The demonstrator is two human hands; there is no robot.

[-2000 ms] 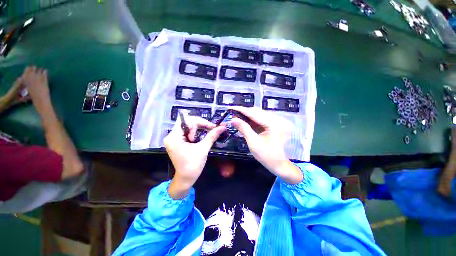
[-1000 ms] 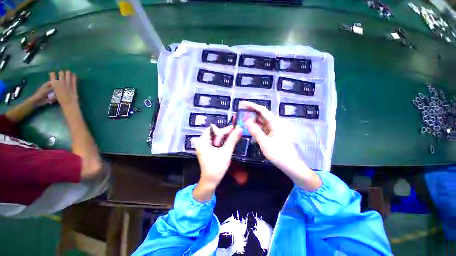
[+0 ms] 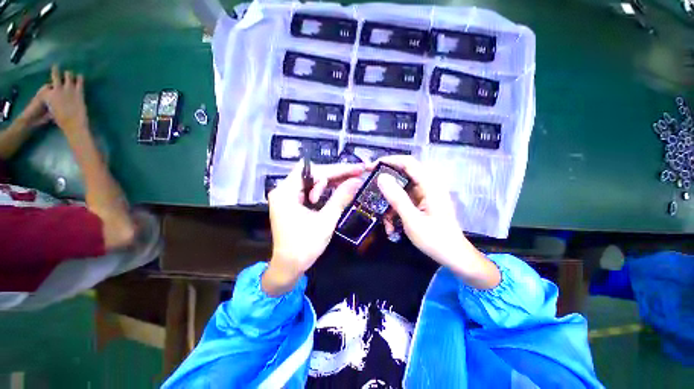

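A main board (image 3: 372, 199) with a dark, white-edged LCD screen (image 3: 356, 226) at its lower end is held tilted between both hands, above the tray's near edge. My right hand (image 3: 417, 211) grips its upper right side, thumb on the board face. My left hand (image 3: 308, 209) touches its left side with the fingertips and also holds dark tweezers (image 3: 307, 176) upright. Black phone housings (image 3: 389, 74) lie in rows on the white-lined tray (image 3: 519, 99). Housings in the nearest rows are partly hidden by my hands.
Two board and screen units (image 3: 159, 117) and a small ring part (image 3: 201, 115) lie left of the tray. Ring parts (image 3: 676, 144) are heaped at the far right. Another person's hands (image 3: 65, 99) are at the left. Blue cloth (image 3: 670, 285) shows at lower right.
The board and screen have come clearly into view, tilted with the screen end down toward me. The camera view has shifted, so the tray shows higher and larger.
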